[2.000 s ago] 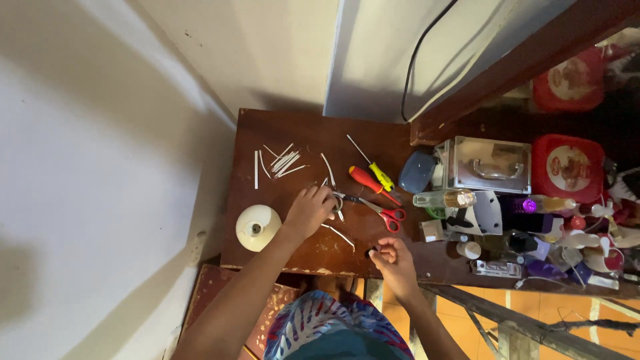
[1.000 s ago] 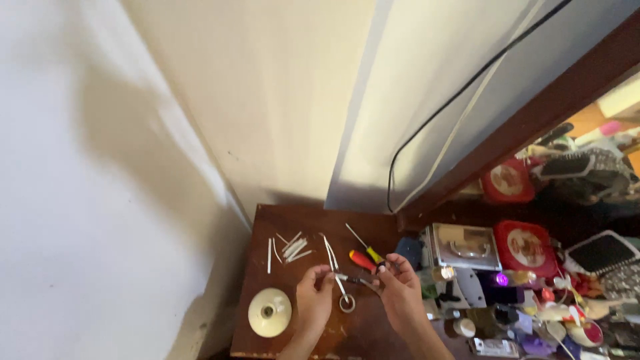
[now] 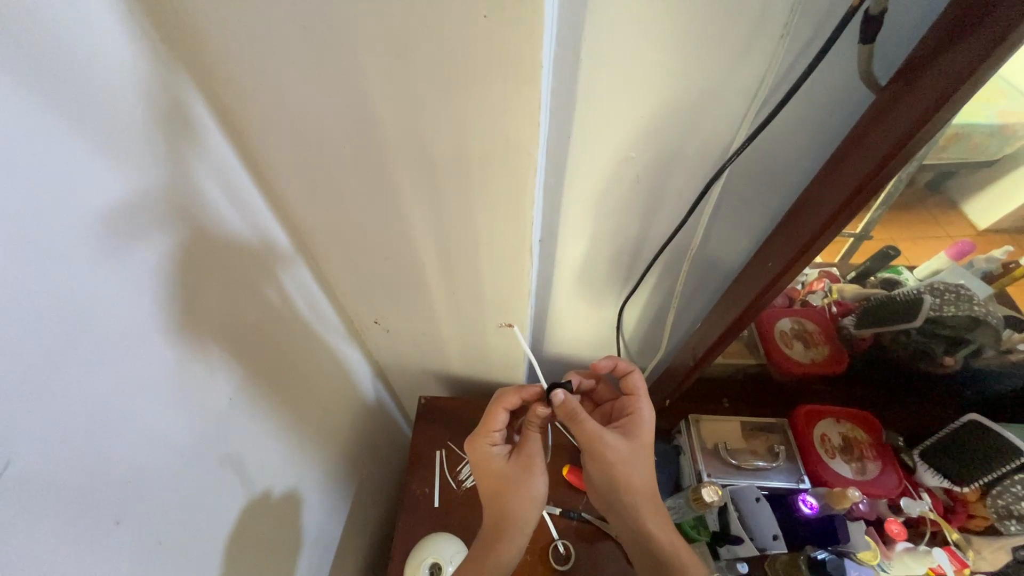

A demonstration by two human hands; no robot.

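Observation:
Above the brown wooden table, my left hand (image 3: 512, 448) and my right hand (image 3: 612, 436) meet at a small black piece (image 3: 560, 390), perhaps electrical tape, pinched between their fingertips. A white electrical wire (image 3: 528, 352) rises from there, its bared copper strands at the upper end. Below the hands lie a pale ring (image 3: 562, 554), probably a tape roll, and scissors (image 3: 570, 514) partly hidden by the right hand. A red-and-yellow screwdriver handle (image 3: 574, 477) shows between the wrists. Short white wire pieces (image 3: 462, 474) and a cream round fixture (image 3: 436, 554) are at the left.
A silver case (image 3: 744, 452), a red lidded container (image 3: 848, 452), a hairbrush (image 3: 970, 450) and several bottles crowd the right side. A wood-framed mirror (image 3: 824, 192) stands behind them. A black cable (image 3: 712, 180) hangs along the wall (image 3: 432, 160).
Two seconds ago my hands were apart near the tabletop; now they are together on the black piece and white wire, which has been raised. The view has shifted toward the wall.

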